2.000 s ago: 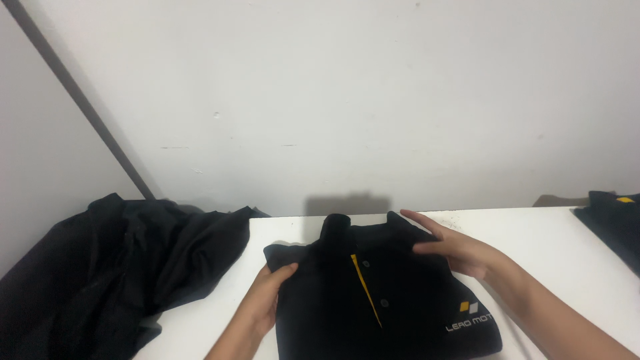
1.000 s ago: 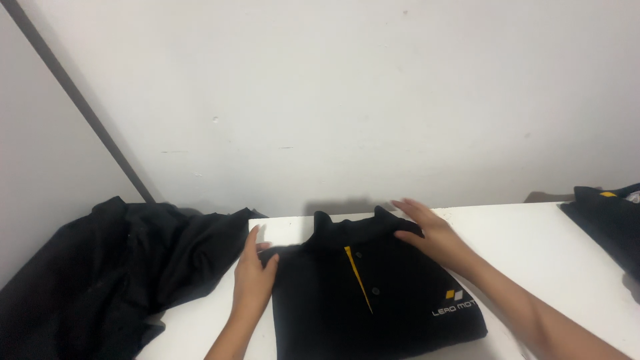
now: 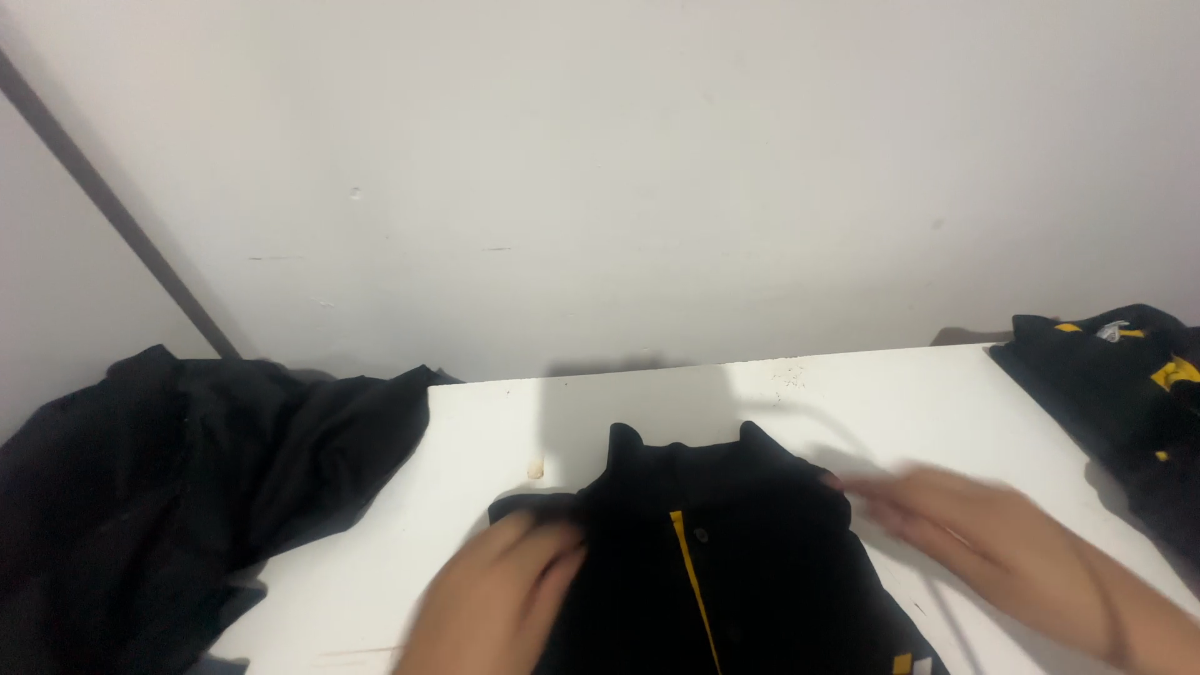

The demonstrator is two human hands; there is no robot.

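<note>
A black polo shirt (image 3: 769,572) with a yellow placket strip and dark buttons lies front up on the white table, its collar toward the wall and its lower part beyond the bottom of the view. My left hand (image 3: 502,586), blurred, is over the shirt's left shoulder edge, fingers bent; whether it grips the cloth I cannot tell. My right hand (image 3: 956,539), also blurred, is at the shirt's right shoulder, fingertips at the edge of the cloth and the palm over the table. Part of a yellow and grey mark shows low on the shirt's right side.
Rumpled black cloth (image 3: 206,469) is heaped on the left of the white table (image 3: 375,591). At the right edge lie black garments (image 3: 1097,403) with yellow parts. A pale wall (image 3: 656,187) stands behind the table, with a dark strip running down it at the left.
The shirt sits lower in view, farther from the table's back edge. My left hand has moved onto its shoulder edge; my right hand has moved from near the collar to the outer shoulder.
</note>
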